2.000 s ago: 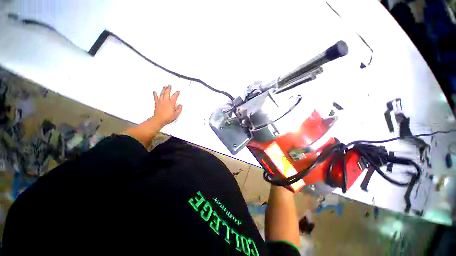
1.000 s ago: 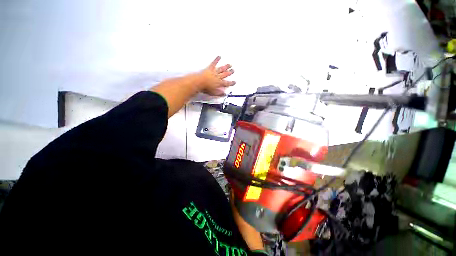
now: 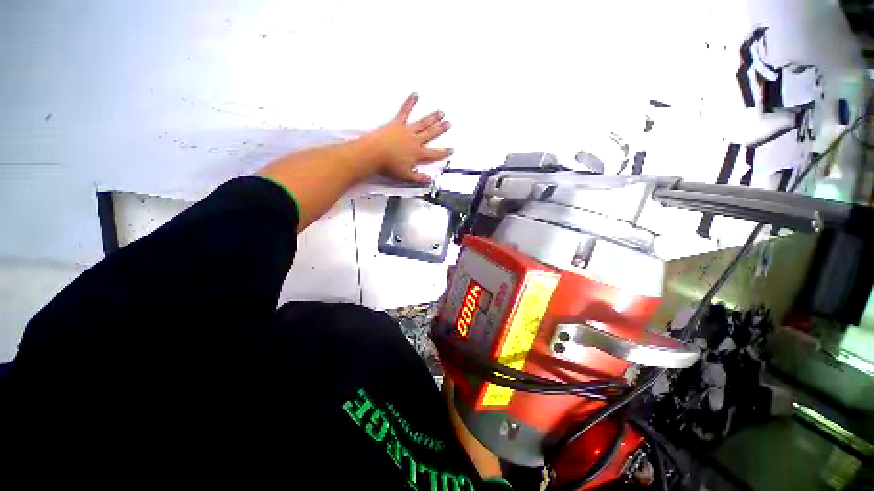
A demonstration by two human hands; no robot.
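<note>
My left hand (image 3: 407, 146) lies flat on the white top sheet (image 3: 316, 77), fingers spread, just left of the knife and standard (image 3: 452, 199). The red and silver straight knife cutting machine (image 3: 585, 316) stands at the table's near edge. Its display glows with red digits beside a yellow label. The flat grey base plate (image 3: 416, 233) shows left of the motor, near the sheet's cut edge. My right forearm goes behind the motor; my right hand is hidden there, and its grip cannot be seen.
Dark offcuts (image 3: 753, 72) lie at the upper right. Grey bars (image 3: 738, 199) project right from the machine. A black power cord (image 3: 709, 292) runs from the motor to the upper right. Dark scraps (image 3: 733, 364) are heaped on the floor at the lower right.
My left hand has moved right to beside the knife. The machine has turned and stands closer in view, with its red digits now visible. In the last second both have barely moved.
</note>
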